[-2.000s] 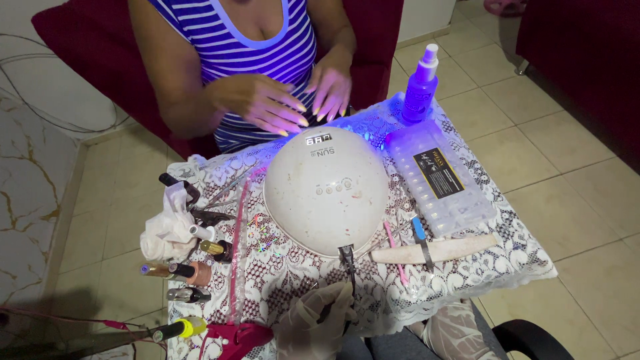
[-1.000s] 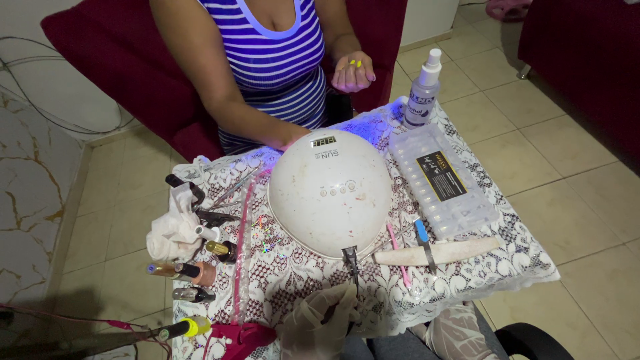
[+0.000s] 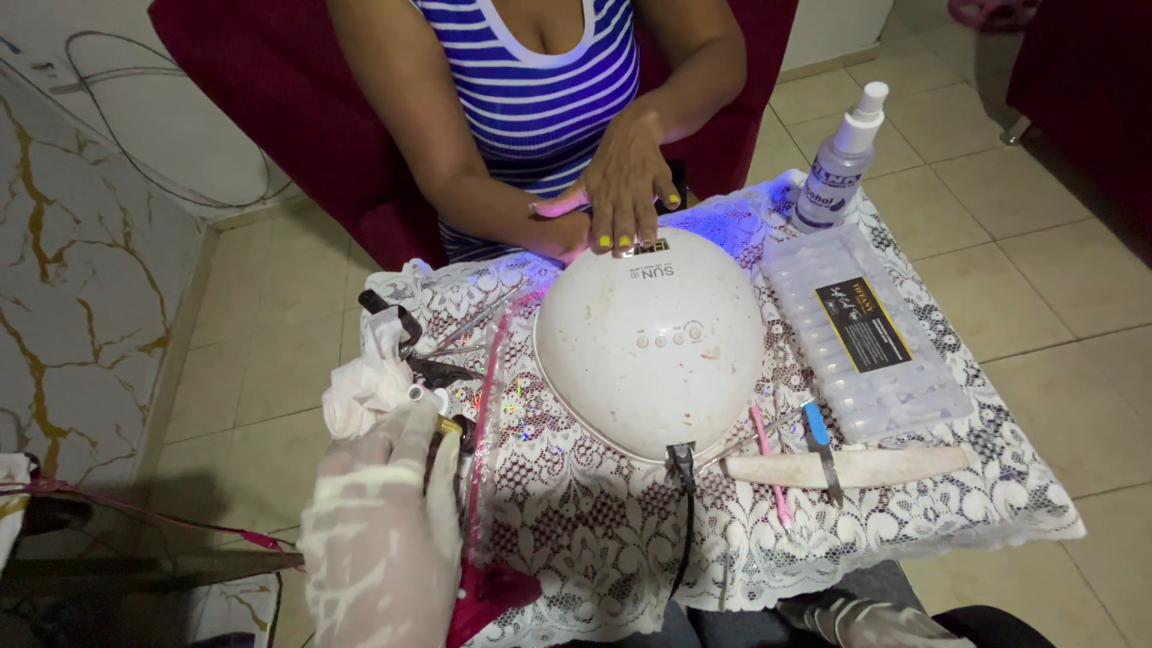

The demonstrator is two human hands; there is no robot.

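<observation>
My left hand [image 3: 382,531], in a whitish translucent glove, reaches over the nail polish bottles at the table's left side. Its fingers touch or hover by a bottle with a gold-coloured part [image 3: 447,425]; whether they grip it is hidden. Low at the right, my gloved right hand [image 3: 877,623] shows only in part, near my lap, its fingers out of sight. A white dome nail lamp [image 3: 648,351] stands mid-table, its black cable toward me. Facing me, a person in a striped top rests one yellow-nailed hand [image 3: 627,180] on the lamp; their other hand [image 3: 576,236] is at its far edge.
Right of the lamp lie a clear case of nail tips [image 3: 900,378], a whitish nail file [image 3: 864,468], a blue-handled tool [image 3: 817,423] and a pink stick [image 3: 768,459]. An alcohol spray bottle [image 3: 832,171] stands behind. Crumpled white tissue [image 3: 364,382] lies left on the lace tablecloth [image 3: 594,540].
My left hand has moved left from beside the lamp's cable to the bottles. The person's yellow-nailed hand, raised off to the right one second ago, now lies on top of the lamp.
</observation>
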